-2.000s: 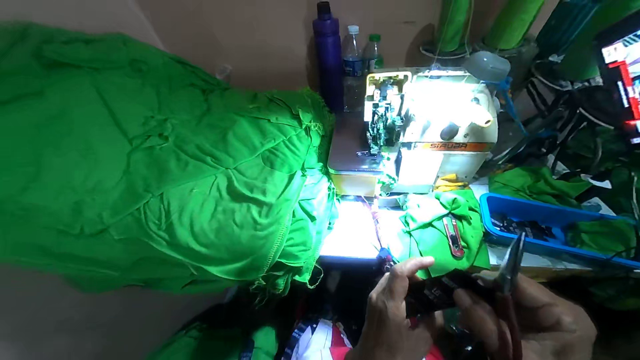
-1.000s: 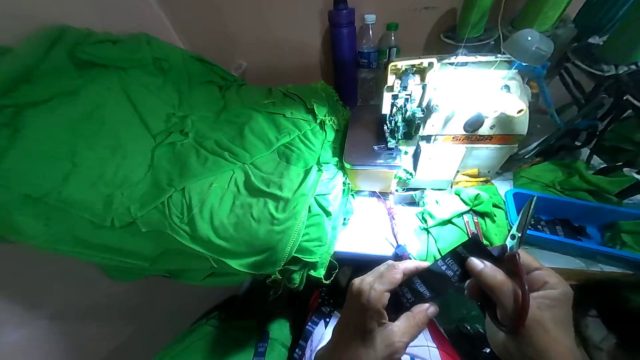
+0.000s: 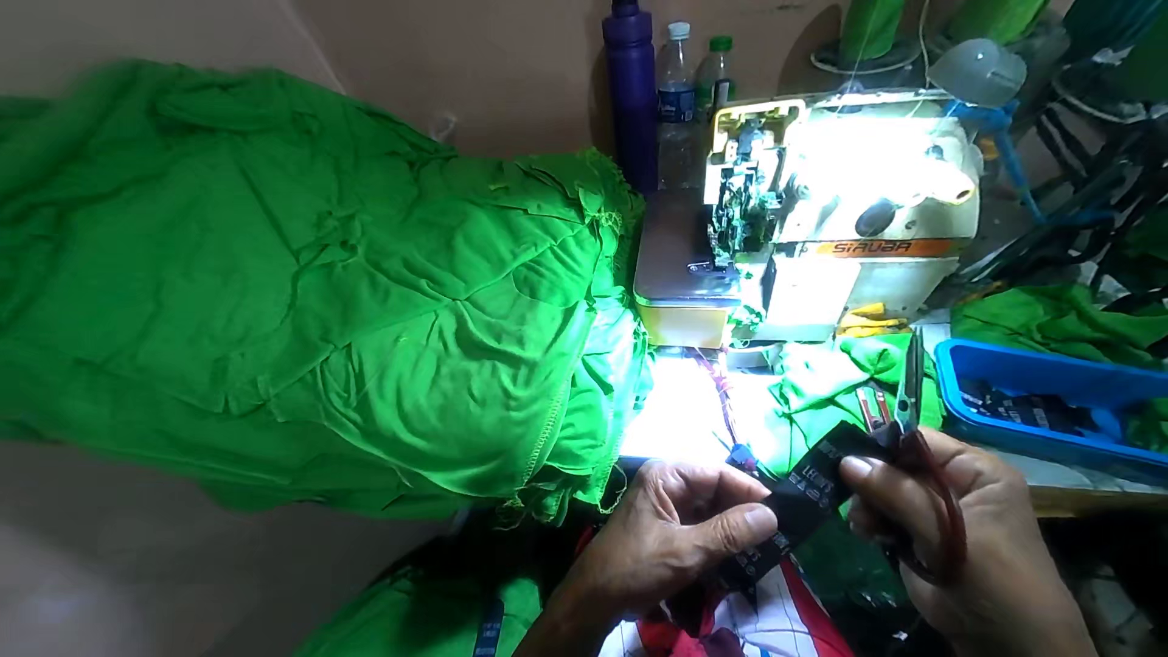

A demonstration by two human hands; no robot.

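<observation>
A strip of black fabric labels (image 3: 808, 488) with white writing is stretched between both hands below the sewing machine. My left hand (image 3: 680, 538) pinches its lower part between thumb and fingers. My right hand (image 3: 958, 529) grips the upper part between thumb and fingers, and also holds scissors (image 3: 908, 401) with red handles, their blades pointing up. The lower end of the strip hangs below my left hand. Behind the hands stands a white Siruba overlock sewing machine (image 3: 876, 219), brightly lit, with its front cover open. A large heap of green fabric (image 3: 365, 301) lies left of the machine.
Right of the machine sits a blue plastic tray (image 3: 1049, 447) with black labels inside. A purple bottle (image 3: 630, 100) and two plastic bottles (image 3: 676, 100) stand behind. A green cloth piece (image 3: 812, 383) lies on the machine table beside the tray. Green thread cones (image 3: 871, 32) are at the back.
The strip of labels, bunched in the hands two seconds ago, is now drawn out between them. The scissors have turned from slanting to nearly upright. The view has shifted slightly.
</observation>
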